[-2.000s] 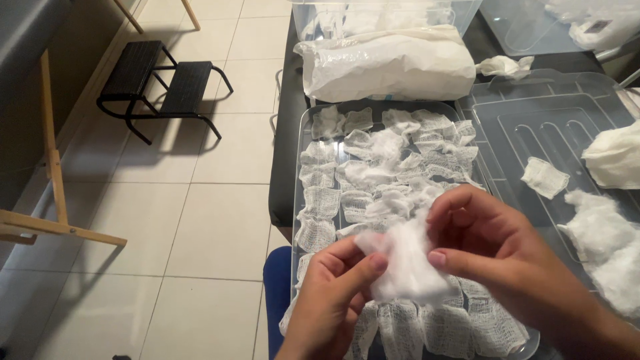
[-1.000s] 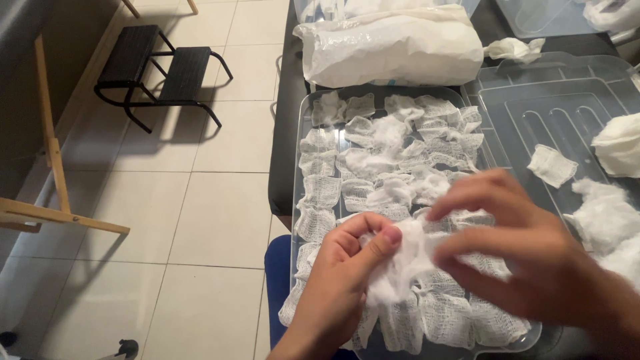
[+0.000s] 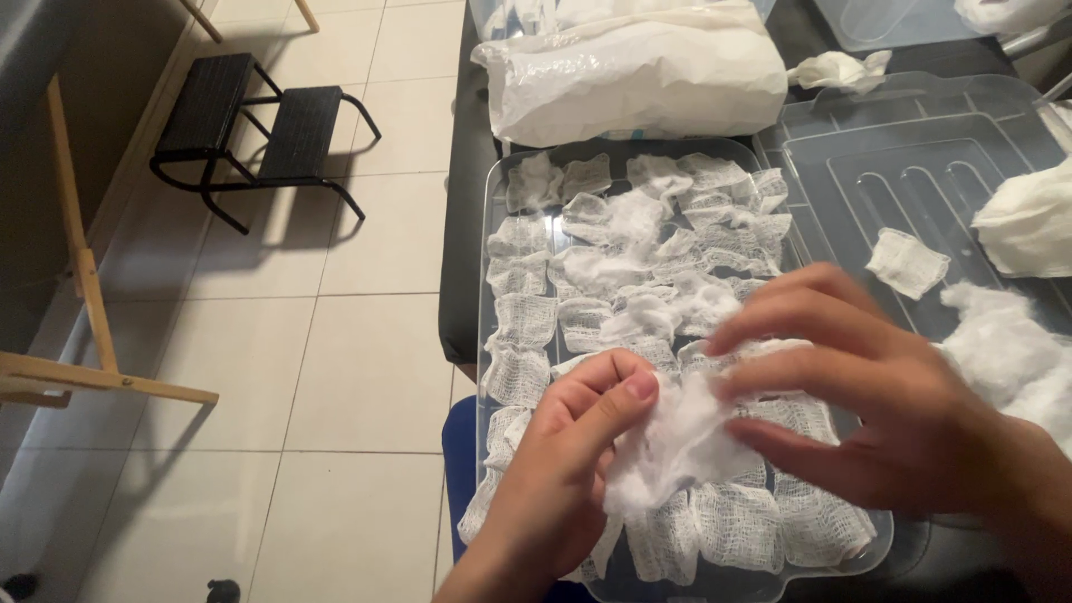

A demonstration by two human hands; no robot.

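My left hand [image 3: 578, 444] pinches a tuft of white cotton wool [image 3: 670, 444] between thumb and fingers, above the lower half of a clear plastic tray [image 3: 494, 193]. Close at the tuft's right side is my right hand [image 3: 854, 385], blurred, its fingers spread and curved; whether a fingertip touches the cotton I cannot tell. Under both hands, rows of gauze pieces [image 3: 523, 318] lie in the tray, with loose cotton [image 3: 624, 218] on some of them. Part of the tray's contents is hidden by my hands.
A white plastic-wrapped roll [image 3: 636, 79] lies beyond the tray. To the right, a clear lid [image 3: 846, 159] bears a gauze square [image 3: 908, 263], a cotton pile [image 3: 1005, 352] and a white bundle [image 3: 1026, 218]. A black step stool [image 3: 251, 134] stands on the tiled floor at left.
My right hand, which was at the cotton two seconds ago with thumb and fingers near together, has its fingers spread wider now. The left hand keeps its hold on the cotton.
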